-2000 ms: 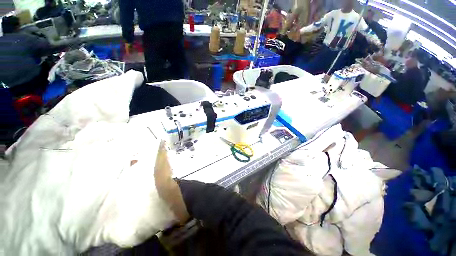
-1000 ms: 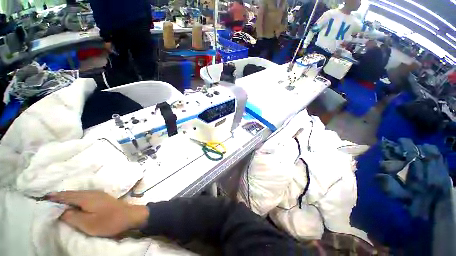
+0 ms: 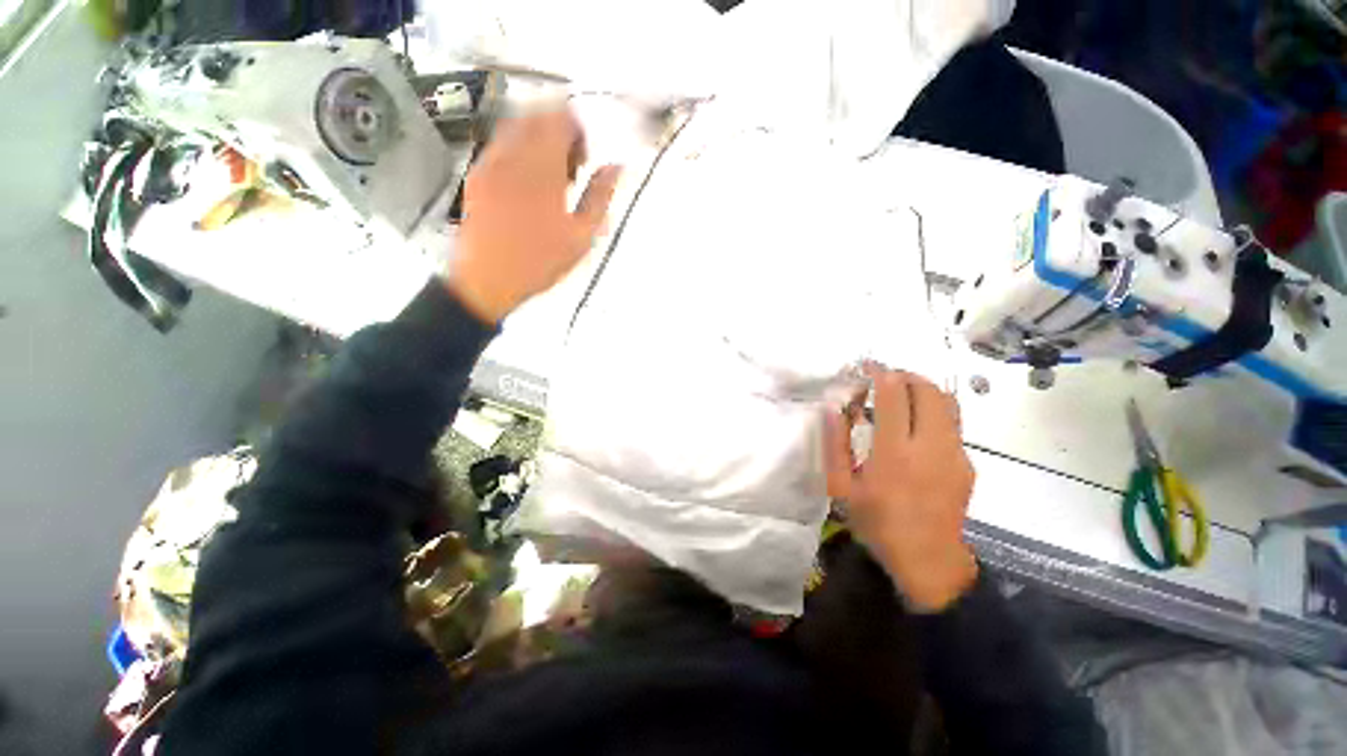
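Observation:
The white padded piece (image 3: 694, 355) lies across the table and hangs over its front edge, with a dark seam line on its left part. My left hand (image 3: 525, 214) rests at its upper left, thumb spread, fingertips blurred. My right hand (image 3: 904, 480) is at its lower right edge, fingers curled onto the cloth and pinching it. The white sewing machine head (image 3: 1138, 281), with blue stripe and black strap, is right of the cloth. Scissors with green and yellow handles (image 3: 1164, 510) lie on the table in front of it.
Another machine (image 3: 333, 118) stands at the upper left, with dark straps beside it. The table's grey edge strip (image 3: 1108, 576) runs along the front right. Patterned cloth (image 3: 185, 547) is at the lower left. A white tub (image 3: 1145, 133) holding black material is behind the machine.
The view has swung left and down. Both hands now show on the white piece, where one hand showed before. The machine and scissors now appear at the right.

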